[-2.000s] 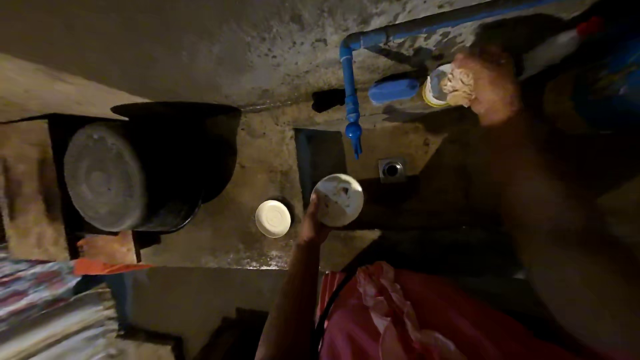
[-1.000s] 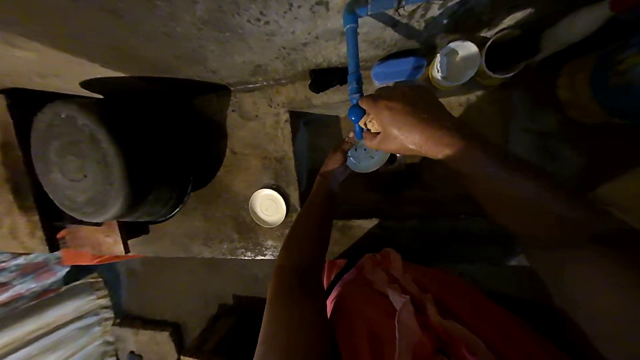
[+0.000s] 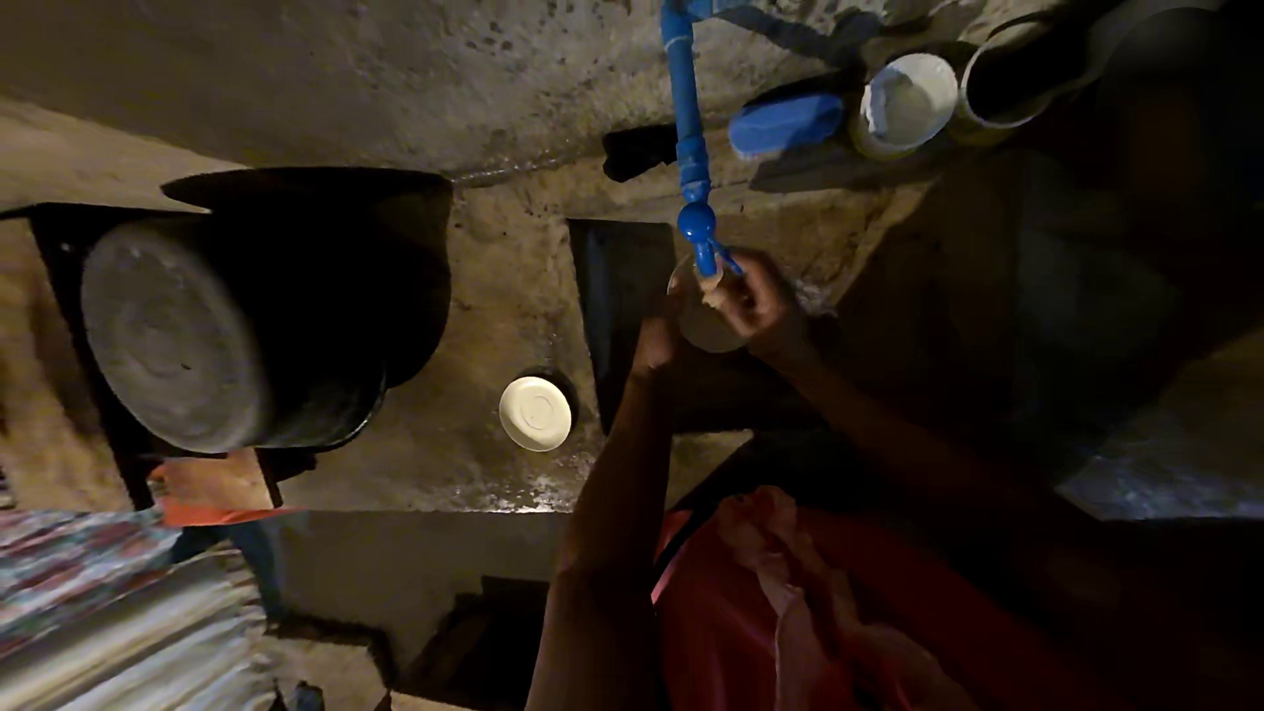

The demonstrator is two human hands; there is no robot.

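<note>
My left hand (image 3: 656, 341) holds a round dish (image 3: 713, 326) by its left edge, over the dark sink basin (image 3: 632, 296) and below the blue plastic tap (image 3: 697, 225). Close under the spout, my right hand (image 3: 760, 306) holds a pale, crumpled scrubbing pad (image 3: 713, 290) at the dish. My fingers hide part of the dish, and its inside is dim. To the left of the basin, a small cream-coloured dish (image 3: 535, 414) rests on the concrete counter (image 3: 474, 326).
Along the wall at the upper right stand a blue soap bar or block (image 3: 786, 125), a white tub (image 3: 908, 104) and another open container (image 3: 1002, 118). A large dark metal pot (image 3: 173, 336) lies on its side at left. The counter's front edge runs below.
My right hand has moved from the white tub to the tap, with the pale pad in it. The dish in my left hand has moved up under the spout.
</note>
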